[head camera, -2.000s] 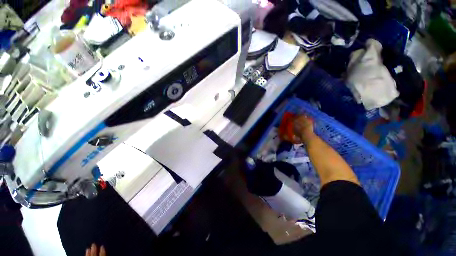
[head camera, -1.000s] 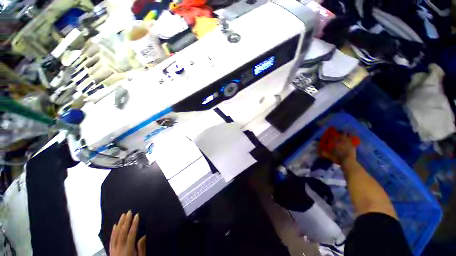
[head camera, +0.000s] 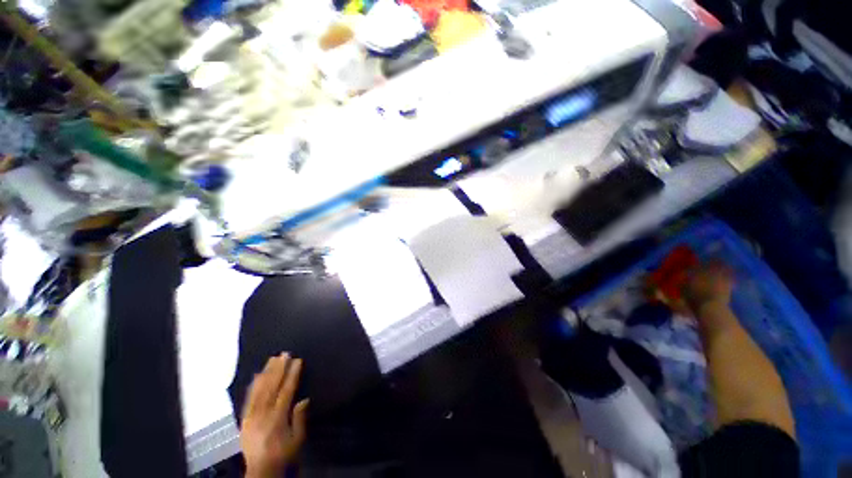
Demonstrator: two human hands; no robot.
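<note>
My left hand [head camera: 273, 418] lies flat with its fingers together on a black fabric panel [head camera: 304, 327] in front of the sewing machine [head camera: 448, 103]. My right hand [head camera: 707, 288] is in the blue basket [head camera: 794, 322] at the right, blurred, closed on an orange packet [head camera: 673, 273]. A white fabric panel [head camera: 467, 266] with black pieces at its edges lies below the machine head. A long black stack of cut pieces [head camera: 140, 355] lies at the left. The needle area is blurred.
A flat dark rectangle, perhaps a phone [head camera: 609, 203], lies on the table's right end beside white pieces [head camera: 719, 119]. Clutter fills the area behind the machine. White and dark fabric [head camera: 621, 411] hangs at the basket's near side.
The view has swung left, so the machine and basket sit further right in the picture. My left hand has come further into view on the black panel. The orange packet remains in my right hand.
</note>
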